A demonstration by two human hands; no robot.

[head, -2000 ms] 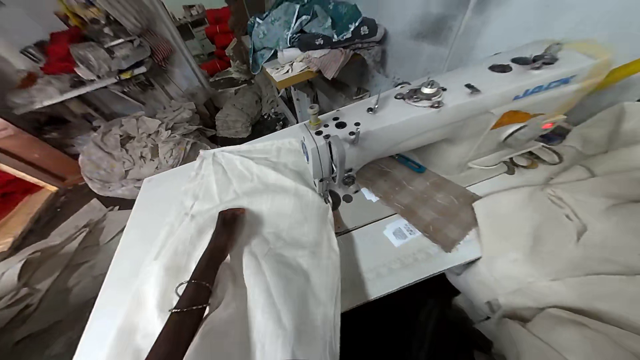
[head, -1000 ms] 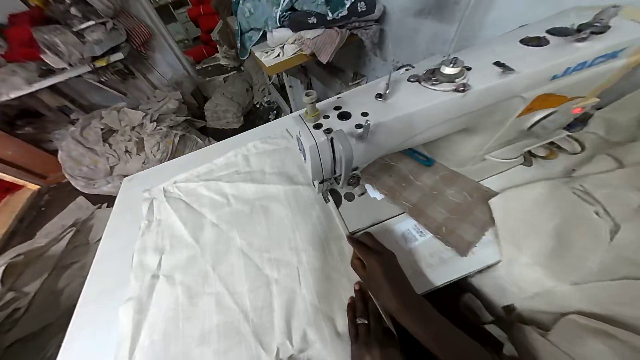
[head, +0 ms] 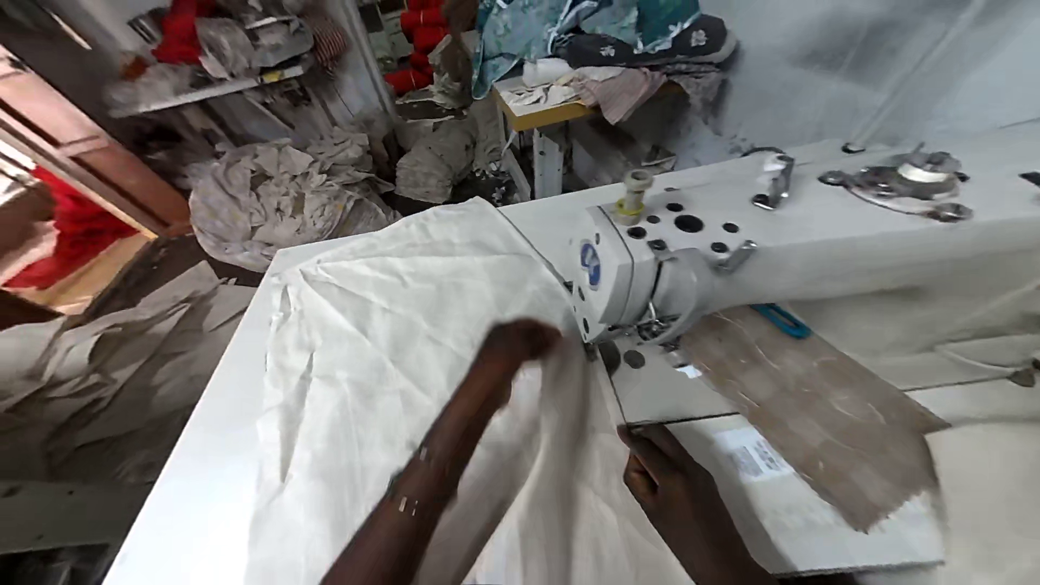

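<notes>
Cream cloth (head: 390, 341) lies spread over the left of the white sewing table (head: 203, 455), its right edge running under the head of an industrial sewing machine (head: 617, 268). My left hand (head: 524, 341), slightly blurred, is closed on a raised fold of this cloth just left of the needle area. Lower right, my right hand (head: 670, 479) pinches the cloth's edge between thumb and fingers, in front of the needle plate (head: 658, 382). The needle itself is hard to make out.
A brown fabric piece (head: 812, 406) and a blue tool, perhaps thread snippers (head: 782, 320), lie under the machine arm. More cream cloth (head: 991, 496) is at the right. Bundled fabric (head: 284, 195) and loose pieces (head: 122, 357) stand left of the table; a cloth-covered stand (head: 544, 114) is behind.
My left hand has come up onto the cloth left of the needle area, lifting a fold. One second ago both hands were together at the cloth's right edge.
</notes>
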